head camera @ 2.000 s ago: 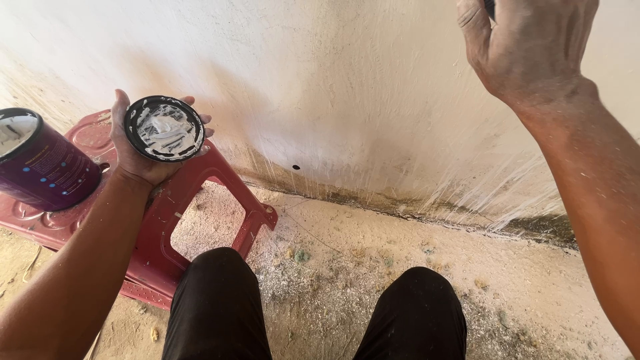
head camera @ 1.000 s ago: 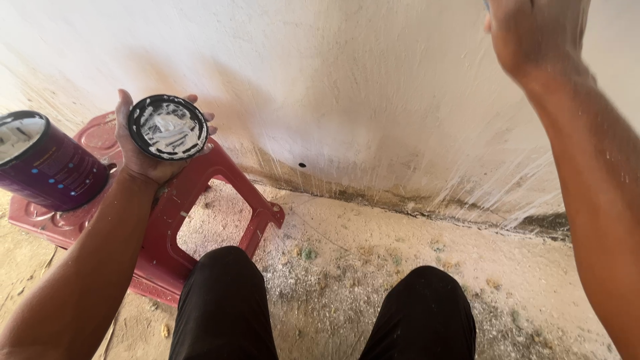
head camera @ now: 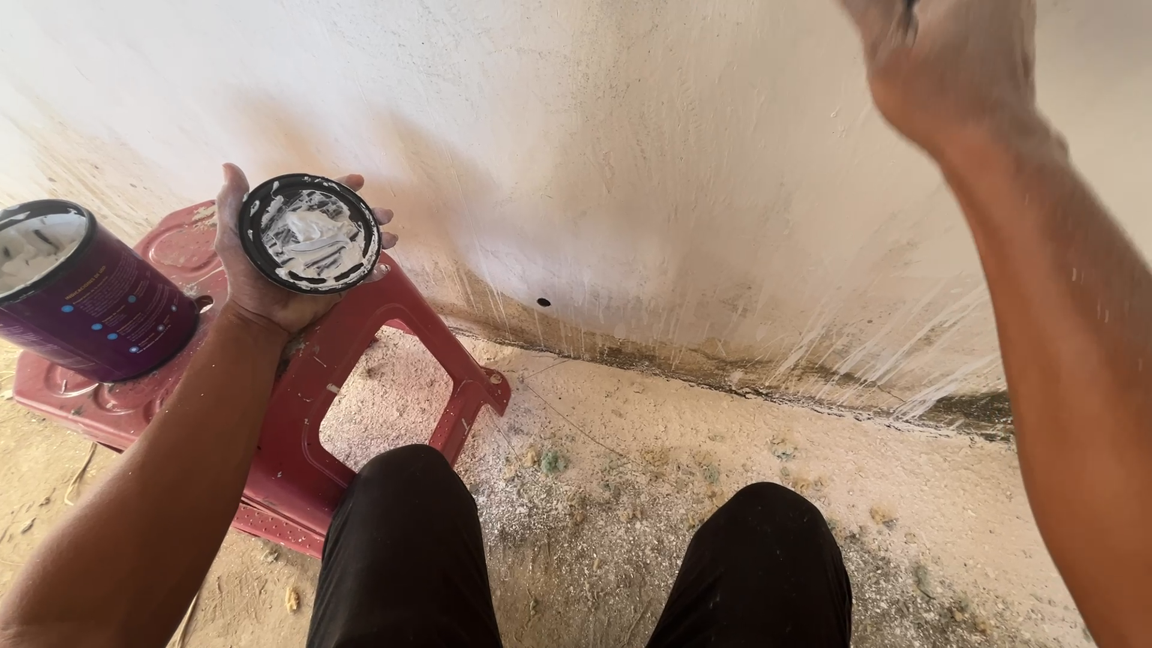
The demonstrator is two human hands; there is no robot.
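Note:
My left hand (head camera: 270,297) is palm up under a round black lid (head camera: 310,234) smeared with white paste, its fingers around the rim. Below it stands a red plastic stool (head camera: 306,423). A purple tub (head camera: 99,306) of white paste stands on the stool, left of my left wrist. My right hand (head camera: 958,72) is at the top right, close to the wall (head camera: 630,135), and the frame's edge cuts it off. A small part of a dark object shows at its fingers; what it is cannot be told.
White streaks run down the lower wall, which has a small dark hole (head camera: 544,302). The wall meets a rough floor (head camera: 585,540) with white specks and crumbs. My knees in black trousers (head camera: 414,549) are at the bottom, the left one against the stool.
My right hand has shifted about near the top edge, over the wall. My left hand holds the lid much as before.

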